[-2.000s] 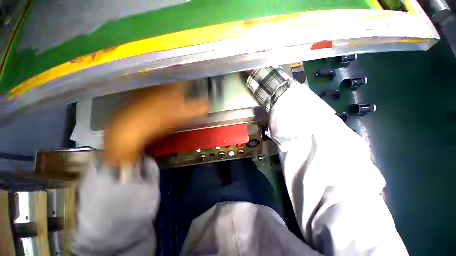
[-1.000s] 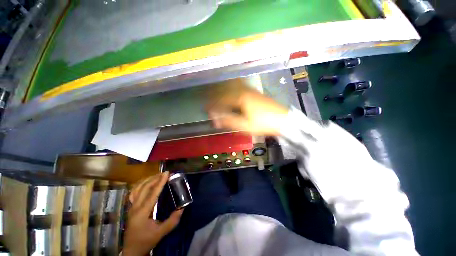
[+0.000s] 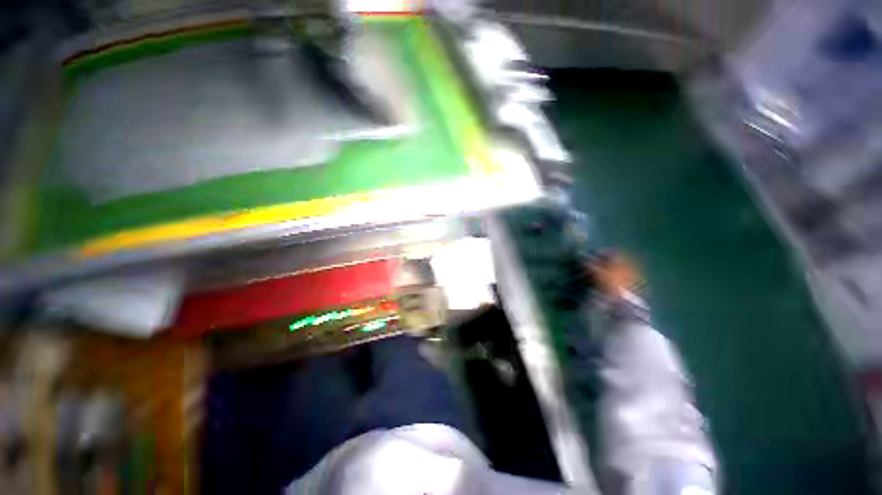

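Observation:
The view is strongly blurred. My right hand (image 3: pixel 616 274) is small and blurred, reaching out to the right of the machine over dark shapes; its fingers and anything in them cannot be made out. My left hand is not in view. The printing screen (image 3: pixel 290 210), with green border, yellow tape edge and grey centre, is raised over the machine at the upper left. Below it are the red front strip (image 3: pixel 290 294) and the control panel (image 3: pixel 338 324) with lit green and red buttons.
White paper (image 3: pixel 121 300) lies at the left and another white sheet (image 3: pixel 464 274) at the machine's right corner. Blurred stacked housings (image 3: pixel 87 416) stand on the orange-brown side table (image 3: pixel 169 377) at lower left. Green floor (image 3: pixel 720 242) spreads at right, with blurred pale objects beyond.
The view has swung to the right. My left hand, which held a black housing, has left the picture. My right hand has moved from the bed out to the machine's right side.

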